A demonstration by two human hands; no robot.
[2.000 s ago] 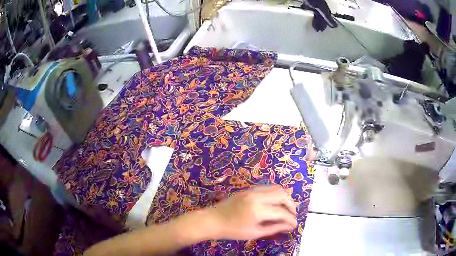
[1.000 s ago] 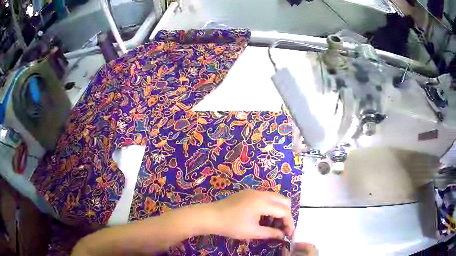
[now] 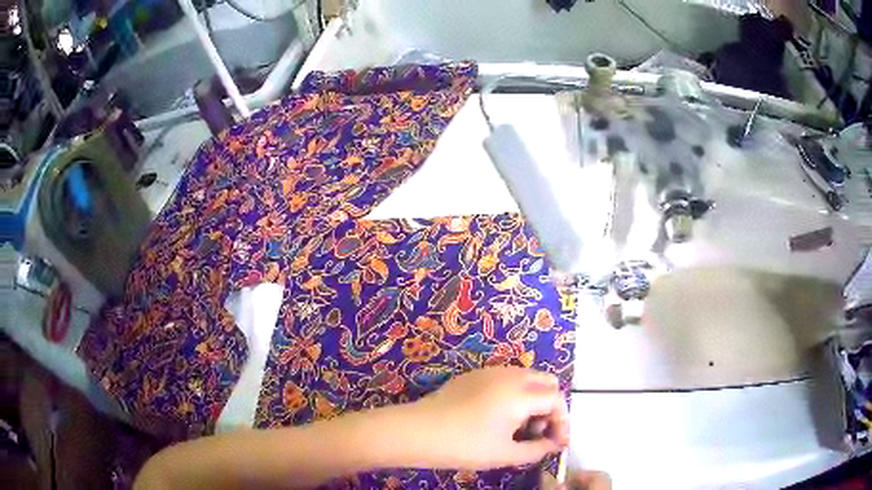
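The printed purple-orange fabric panel [image 3: 421,316] lies flat on the white table, its right edge beside the machine's needle area [image 3: 626,282]. My left hand [image 3: 497,416] reaches in from the lower left over the panel, thumb and fingers pinched at its right edge. A small dark patch shows under its curled fingers, unclear. My right hand [image 3: 578,480] is mostly cut off by the bottom edge. Its fingertips are close to my left fingertips, with a thin white sliver between them. Whether they grip is unclear.
The sewing machine [image 3: 660,144] stands right, with a long pale guard [image 3: 535,196] on its near left side. A second machine [image 3: 86,206] with a blue mark stands left, red-orange loops [image 3: 57,313] beside it. A white trough lies behind.
My left hand has curled its fingers and pinched the panel's right edge. My right hand has come into view at the bottom. The camera view has shifted.
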